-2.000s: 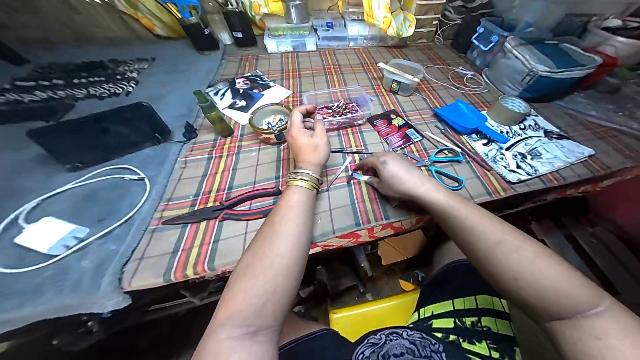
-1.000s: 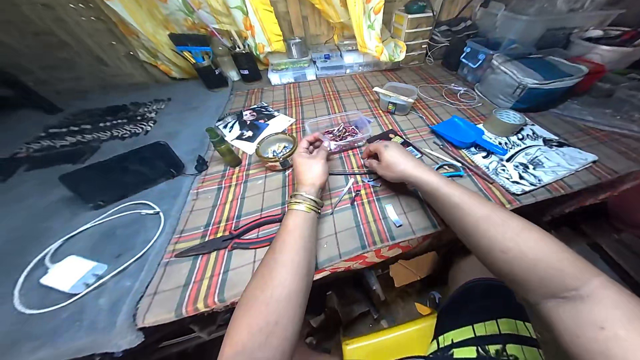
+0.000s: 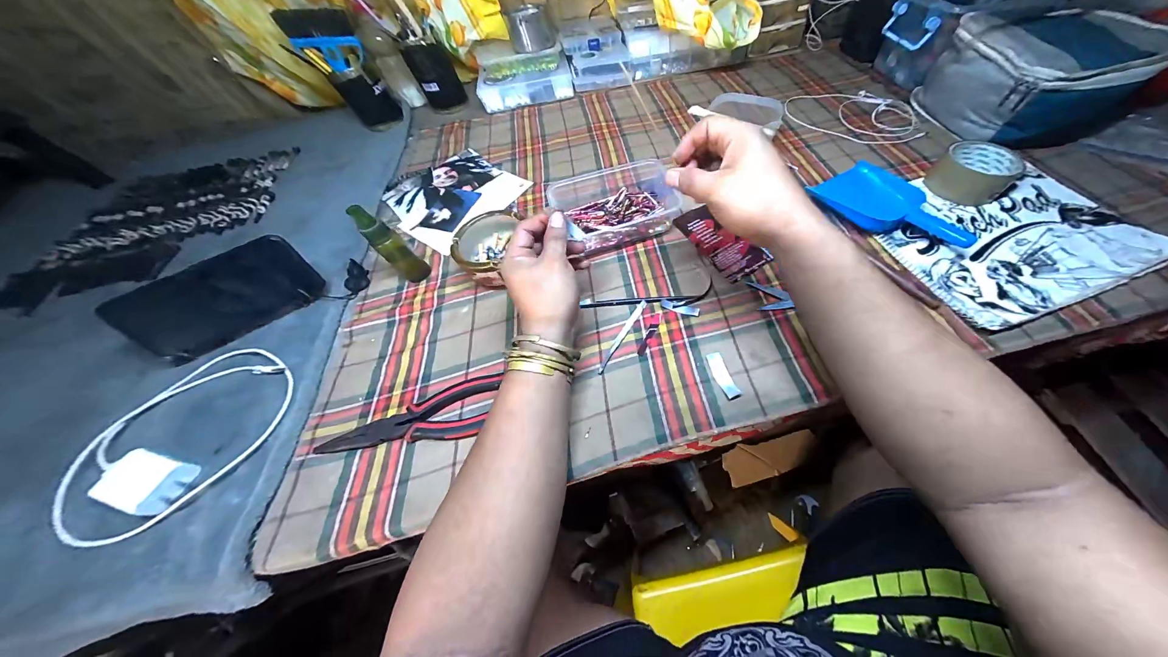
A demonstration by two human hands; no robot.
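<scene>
My left hand [image 3: 545, 265] is pinched over the near left corner of a clear plastic tub [image 3: 620, 205] of small red pieces; a pale bit shows at its fingertips, too small to name. To its left sits a round tin [image 3: 484, 245] with small pale pieces. My right hand [image 3: 735, 173] is raised at the tub's right side, thumb and forefinger together; whether something thin is between them is unclear. Below the hands lie metal tweezers [image 3: 622, 338], a thin black rod [image 3: 639, 300] and a foil strip [image 3: 724, 375]. Scissors [image 3: 771, 297] are partly hidden under my right forearm.
Long-nose pliers [image 3: 411, 420] lie left of my left forearm, a green bottle [image 3: 388, 243] beyond. A blue dustpan [image 3: 876, 201], tape roll [image 3: 975, 172] and sketch pad [image 3: 1040, 246] are at right. A yellow container [image 3: 716, 589] stands below the table edge.
My right hand has moved from low beside my left hand up to the tub's right side. The foil strip, by my right hand in the earliest frame, lies loose on the cloth.
</scene>
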